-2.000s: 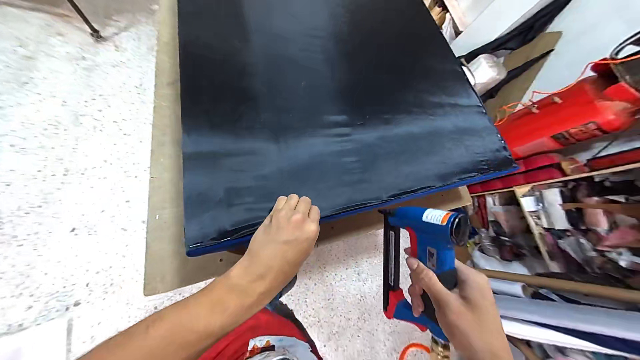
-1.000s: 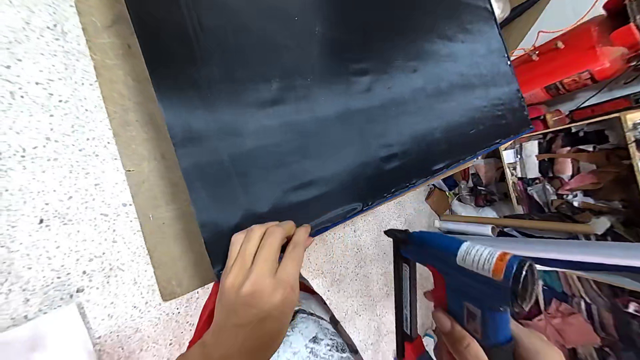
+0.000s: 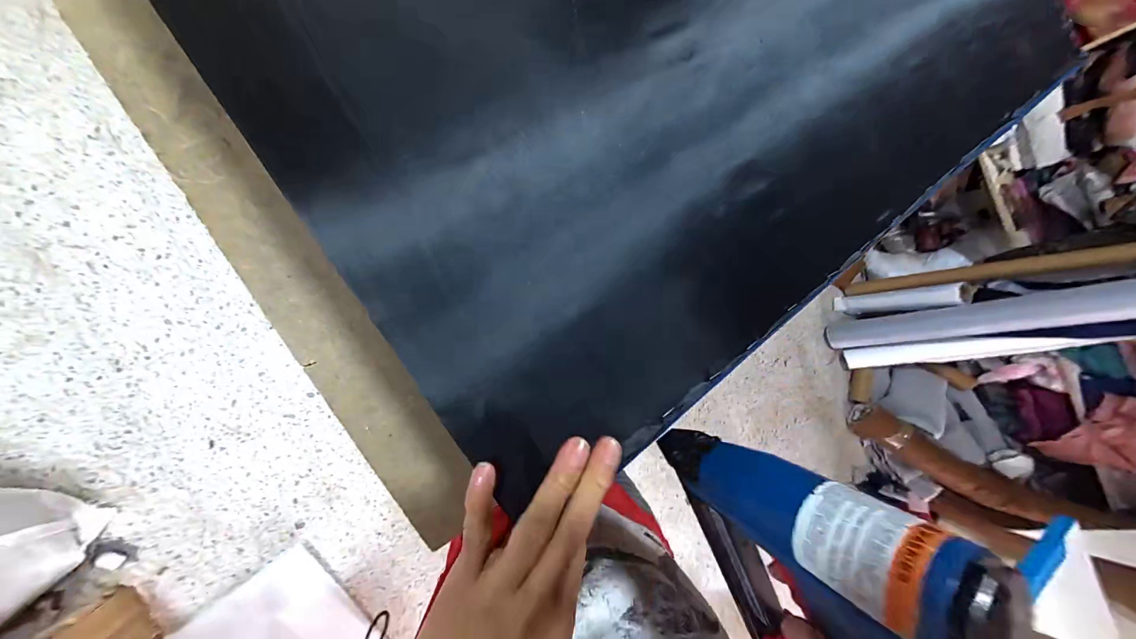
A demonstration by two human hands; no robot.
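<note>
A large panel covered in dark, shiny sheet material fills the upper middle, with a blue edge and a row of staples along its lower right side. At its near corner rests my left hand, fingers spread and flat, fingertips on the dark covering. A blue pneumatic staple gun is in my right hand, which shows only as a small bit at the bottom edge. The tool's black nose is close to the panel's blue edge, just right of my left hand; whether it touches cannot be told.
Under the panel lies a brown board, sticking out at the left. Rolls of white material, a cardboard tube and heaped fabric scraps fill shelving at the right. White sheets lie on the speckled floor at lower left.
My left hand has gone from a closed grip on the panel's edge to spread fingers at its near corner. The staple gun's nose has come nearer to that corner. The view has moved closer.
</note>
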